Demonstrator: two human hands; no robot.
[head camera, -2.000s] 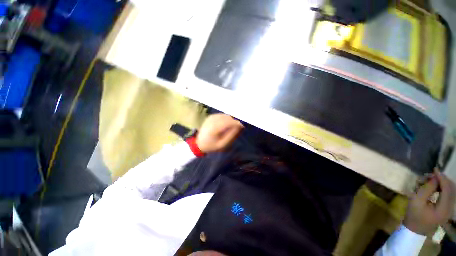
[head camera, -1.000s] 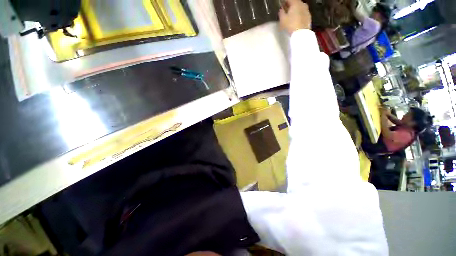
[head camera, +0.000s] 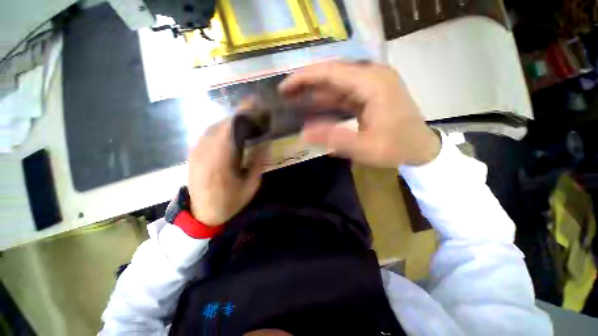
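A dark brown piece (head camera: 279, 111), blurred and curled at its left end, is held between my two hands above the front edge of the machine table. My left hand (head camera: 219, 172), with a red band and dark watch at the wrist, grips its left end. My right hand (head camera: 374, 115) is at its right part, thumb below and fingers above; the blur hides the exact grip. The yellow frame (head camera: 270, 44) lies behind on the table beside the sewing machine head (head camera: 180, 14).
A smartphone (head camera: 41, 189) lies at the table's left. Grey-white sheets (head camera: 23, 98) are at far left. Brown pieces with light slits (head camera: 439, 12) lie on white-backed sheets (head camera: 459, 72) at the right. Tan-yellow panels (head camera: 72, 272) hang left of my lap; another panel (head camera: 387, 213) is at the right.
My right hand has come back from the brown stack at the right to the front of me, now with a brown piece. My left hand has come into view, holding the piece too.
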